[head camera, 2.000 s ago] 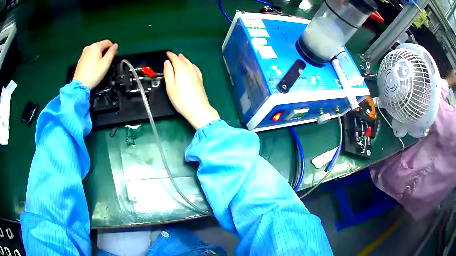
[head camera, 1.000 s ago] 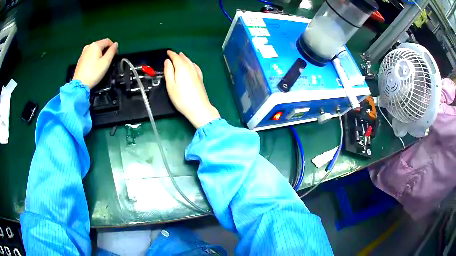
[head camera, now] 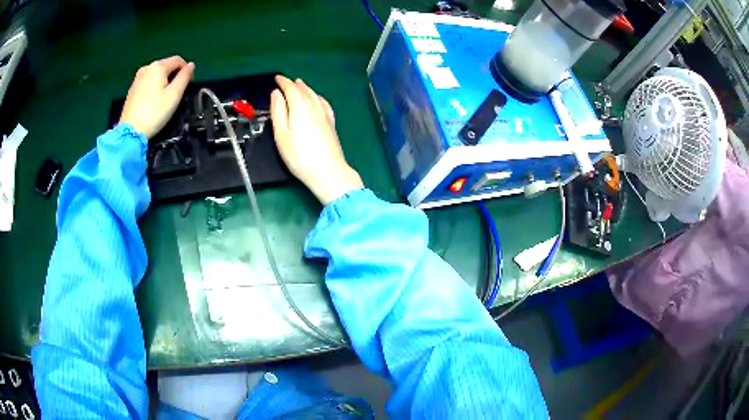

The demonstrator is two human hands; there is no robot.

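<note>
The black rectangular test fixture (head camera: 218, 168) lies on the green mat in front of me. Its square nest (head camera: 171, 157) is at the left; whether a part sits in it is unclear. The metal clamp with a red grip (head camera: 244, 108) is toward the right. A clear-grey air hose (head camera: 261, 225) loops from the fixture over the table edge. My bare left hand (head camera: 156, 96) holds the fixture's left end, thumb and forefinger apart. My bare right hand (head camera: 305, 131) holds its right end, fingertips near the far edge. Undersides of both hands are hidden.
A small black housing (head camera: 48, 176) and white paper strip (head camera: 10, 176) lie left. Right are a blue control box (head camera: 493, 135), clear canister (head camera: 544, 51), small spare fixture (head camera: 591, 215) and white fan (head camera: 672, 135). A person's pink sleeve (head camera: 677, 267) is beyond. Black tray corner (head camera: 15, 394) shows bottom left.
The view has shifted very slightly. Both hands stay at the fixture's ends, and the fixture, clamp and hose look unchanged. The pink sleeve at the right has moved a little.
</note>
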